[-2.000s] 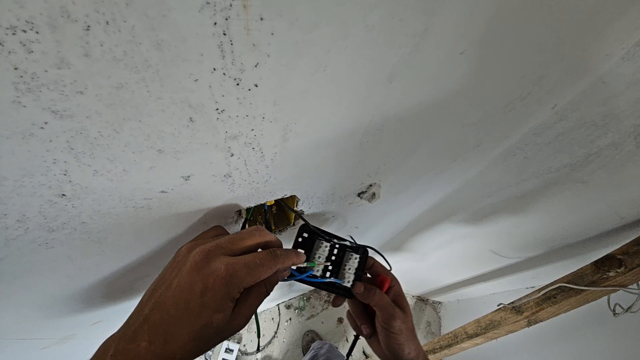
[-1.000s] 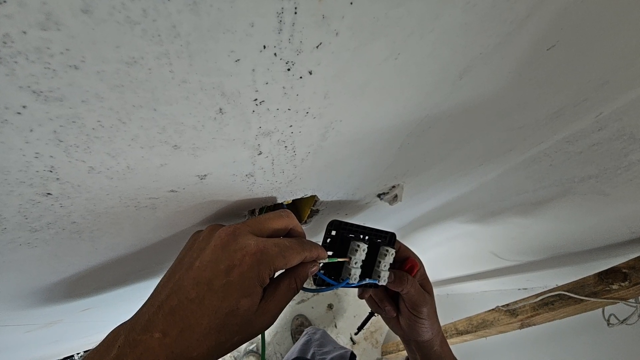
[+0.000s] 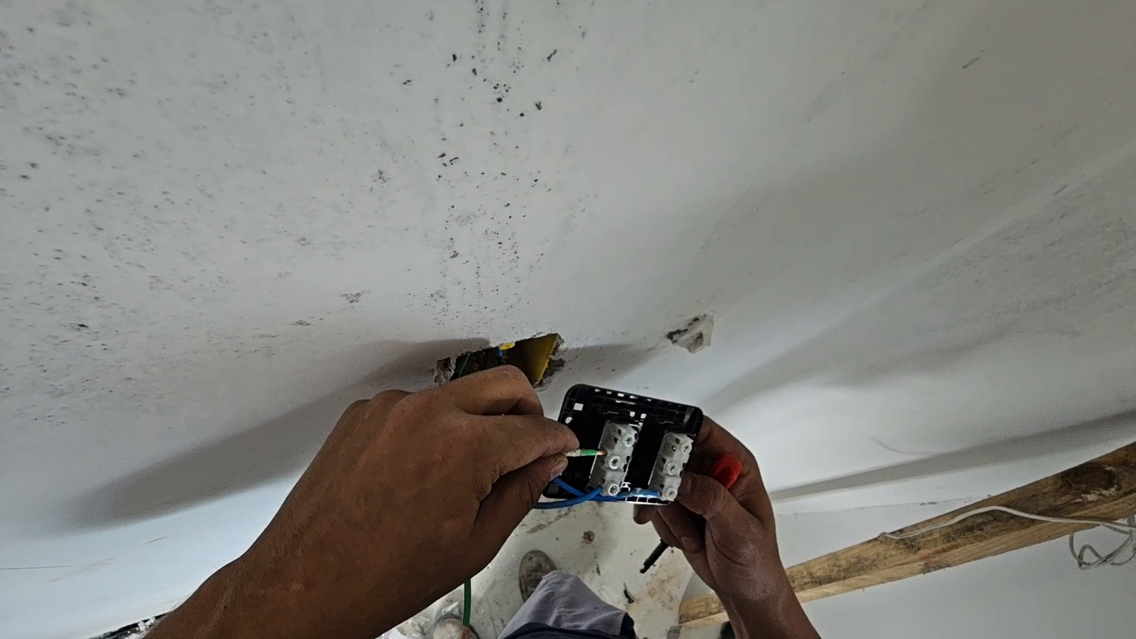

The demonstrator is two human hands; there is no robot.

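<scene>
My left hand pinches a green-insulated wire between thumb and forefinger, its bare tip at the side of a white terminal block. That block sits on the back of a black socket or switch frame, beside a second white block. Blue wires run along the frame's lower edge. My right hand grips the frame from the right and also holds a tool with a red handle; its dark shaft shows below the palm. Whether the wire tip is inside the terminal cannot be told.
Behind my left hand, a yellow wall box with wires sits in a rough opening in the white wall. A chipped spot lies right of it. A wooden beam carries a white cable. My shoe shows below.
The frame has tilted in my right hand. My left fingers, earlier at its left part, remain at the terminal block with the green wire. The view has shifted somewhat.
</scene>
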